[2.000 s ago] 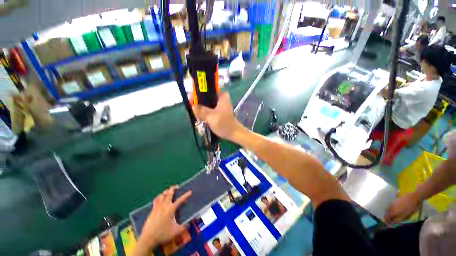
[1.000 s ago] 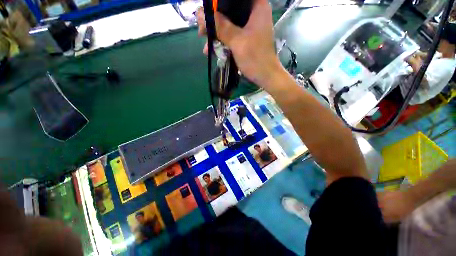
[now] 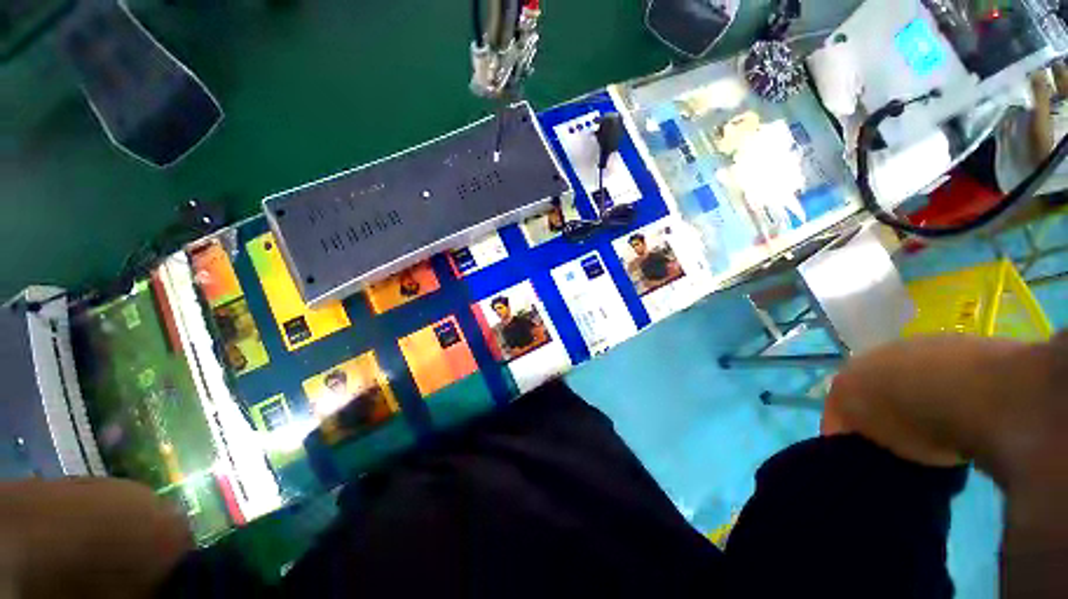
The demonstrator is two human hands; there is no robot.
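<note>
A long dark grey housing [image 3: 410, 199] lies flat and slanted on the blue printed mat [image 3: 533, 369], its face with small holes and marks up. Its black lead with a plug [image 3: 603, 146] lies at its right end. The silvery nozzle [image 3: 504, 64] of the screwdriver hangs above and behind the housing; its body is cut off by the top edge. No hand is seen on the nozzle or housing. Blurred bare skin beside dark sleeves shows at the lower left and right, seemingly my forearms. Neither of my hands can be made out.
A green conveyor [image 3: 340, 70] behind carries another dark housing [image 3: 146, 88]. A silvery beaded bundle [image 3: 775, 68] and the white feeder [image 3: 896, 59] with a looping black hose stand at right. A yellow crate [image 3: 972, 298] and grey metal legs are at lower right. Another housing is cut off at left.
My right hand has let go of the screwdriver and left the view. The nozzle is higher, off the housing. My left hand, on the housing two seconds ago, is gone. The view has tilted down.
</note>
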